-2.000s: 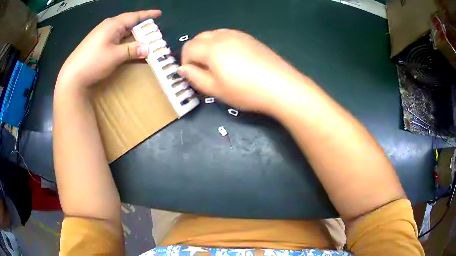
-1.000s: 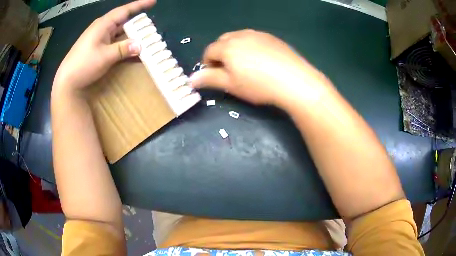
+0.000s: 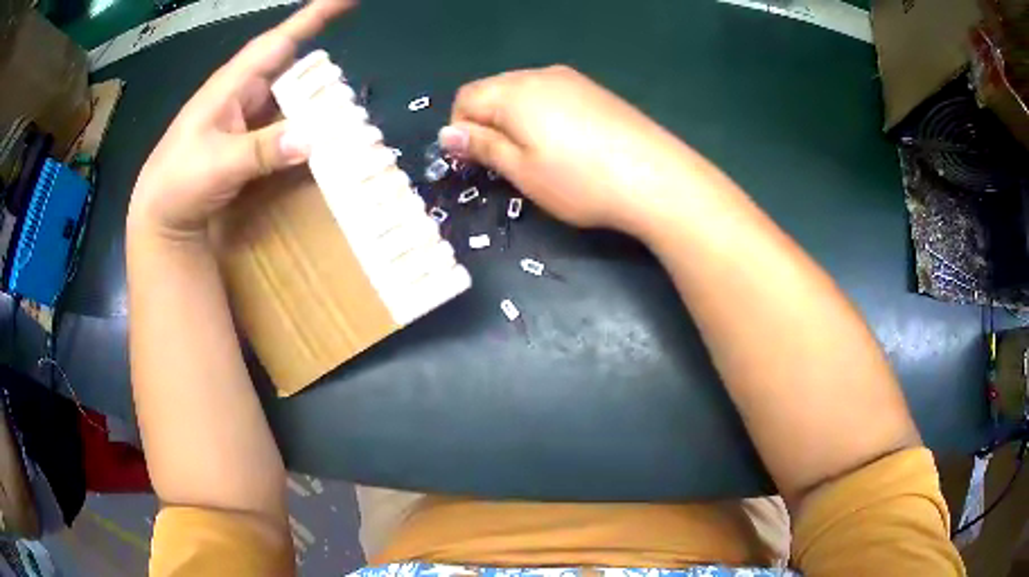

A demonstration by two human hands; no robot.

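My left hand [image 3: 231, 152] grips the white scalloped component tray [image 3: 367, 186] at its upper left, thumb on its face. Brown cardboard backing [image 3: 299, 287] shows on the tray's lower left side. My right hand [image 3: 542, 141] is just right of the tray over the mat, thumb and index fingertips close together; whether they hold a part cannot be told. Several small white ring-shaped parts [image 3: 533, 267] with thin leads lie loose on the mat beside the tray and by my right fingertips.
The dark green mat [image 3: 632, 394] lies under the work. A blue box [image 3: 47, 231] is at left. Cardboard [image 3: 920, 56] and a dark spattered plate [image 3: 953, 254] are at right. A pale conveyor edge [image 3: 796, 17] runs along the back.
The tray's lower end has moved right and toward me, and its slots are now hidden. More small parts show on the mat. My right hand has moved right, away from the tray.
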